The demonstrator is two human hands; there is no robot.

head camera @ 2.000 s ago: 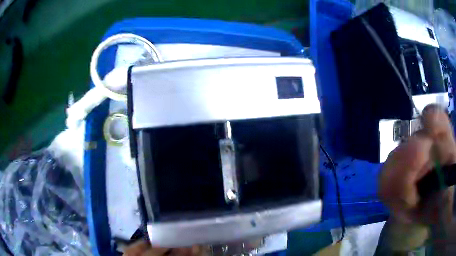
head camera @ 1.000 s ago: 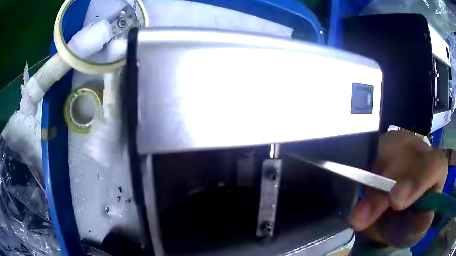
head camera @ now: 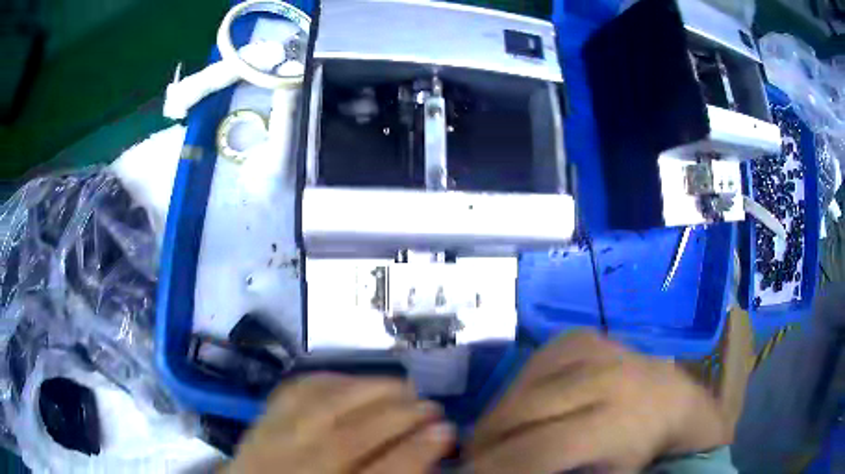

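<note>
A white-grey screw feeder (head camera: 437,218) with an open dark hopper stands in front of me. Its metal pick-up head (head camera: 424,301) faces me. My left hand (head camera: 343,426) and my right hand (head camera: 593,403) are close together just below it, at the bottom edge of the picture, both blurred and partly cut off. Their fingers are curled. Something dark shows between and under the fingertips, but I cannot tell what it is. The fingertips and any held thing are mostly hidden. The screwdriver seen before cannot be made out.
The feeder stands in a blue tray (head camera: 176,278) with a small tape roll (head camera: 243,137) and black parts (head camera: 259,347). A second feeder (head camera: 718,134) and a thin silver strip (head camera: 677,257) are right. A tray of dark small parts (head camera: 778,213) lies beyond. Plastic bags (head camera: 83,250) are left.
The feeder appears smaller and higher in view, with its front showing. My right hand has moved from the feeder's right side to below its front. My left hand has come further into view.
</note>
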